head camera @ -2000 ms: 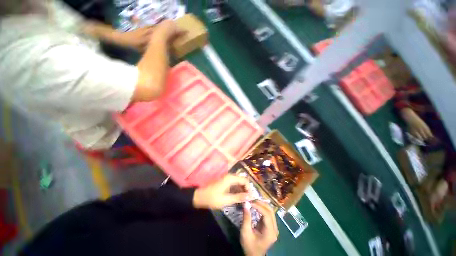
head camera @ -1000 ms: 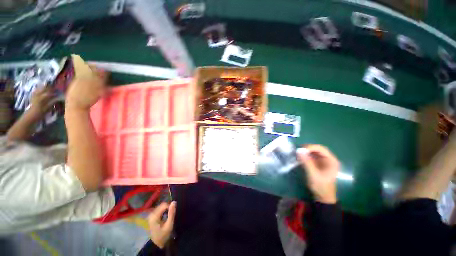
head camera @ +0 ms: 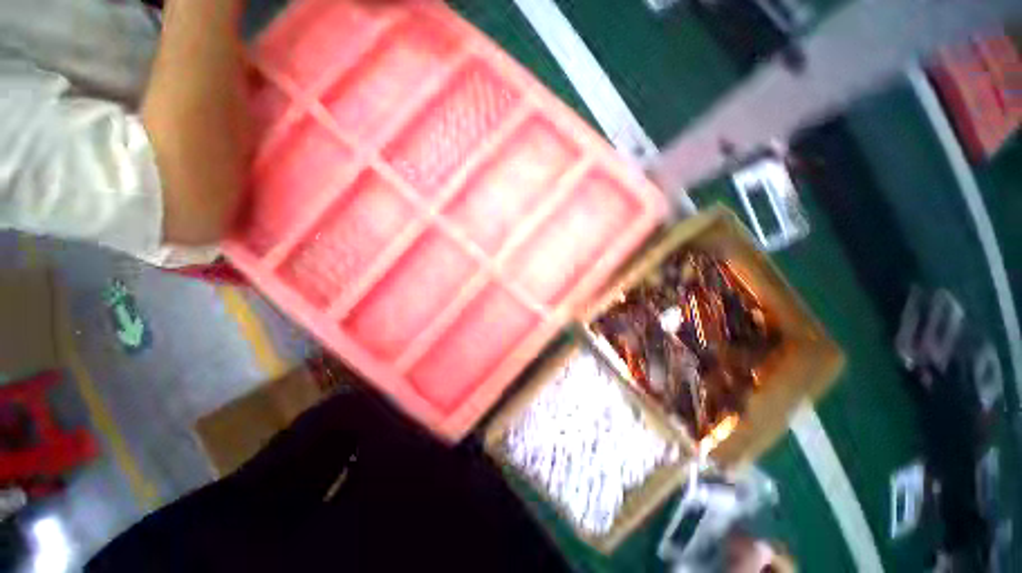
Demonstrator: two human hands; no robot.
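Observation:
A cardboard box of orange-and-dark flex parts [head camera: 824,358] touches the pink compartment tray [head camera: 431,218]. A shallow cardboard ring box [head camera: 605,543], full of small white parts, sits against it on the side nearer my body. A white frame [head camera: 686,524] lies beside the boxes at the lower right, with another blurred pale piece close to it. My right hand [head camera: 758,555] is only a blurred bit of fingers at the bottom edge, by these pieces; its grip is unclear. My left hand is not in view.
A neighbour's bare arm [head camera: 202,123] reaches over the tray's left side. A grey metal bar [head camera: 784,112] crosses above the bench at upper right. White frames [head camera: 769,204] lie on the dark green belt. Another red tray [head camera: 981,90] is at far right.
The view has turned and moved closer to the tray and boxes. My left hand has gone out of the picture. My right hand is now mostly cut off at the bottom edge.

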